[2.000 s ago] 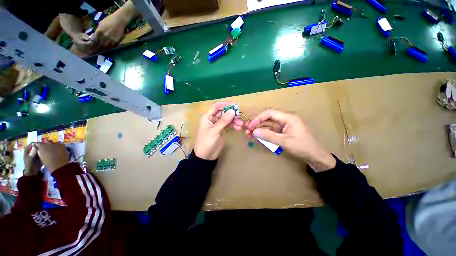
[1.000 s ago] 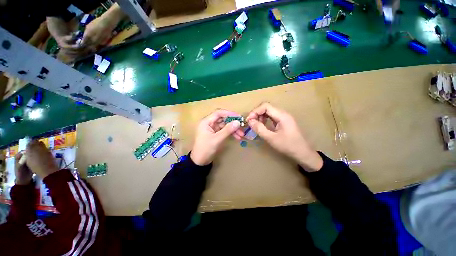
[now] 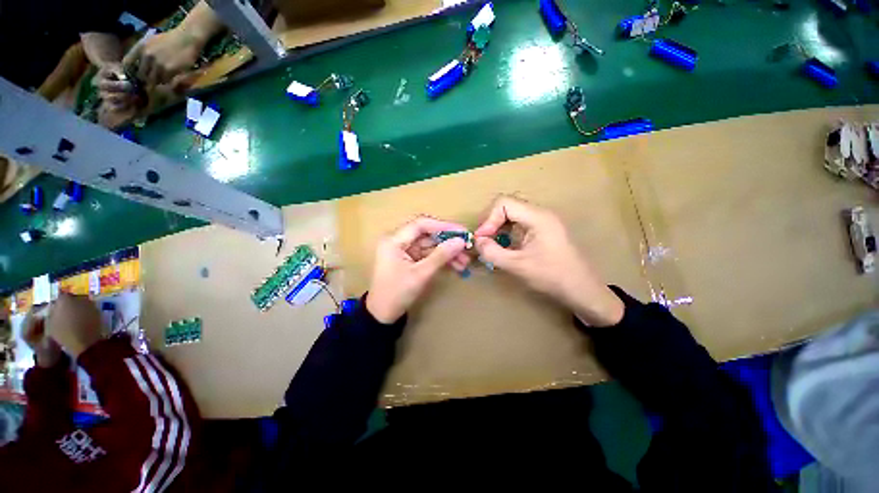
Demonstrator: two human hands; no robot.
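My left hand pinches a small green circuit board above the brown mat. My right hand meets it at the board's right end, fingertips closed on a tiny pale connector. The battery on its leads is mostly hidden behind my right hand. Left of my left arm, a blue battery with a white label lies beside a long green PCB panel. A shorter PCB panel lies further left.
The green belt beyond the mat carries several blue batteries wired to boards. A perforated metal upright slants in from the left. A person in a dark red sleeve works at left. Beige pieces lie at far right.
My right hand has moved from the battery's leads to the board's end, and the battery has gone from clear view. The view has shifted slightly, and pieces on the belt have shifted.
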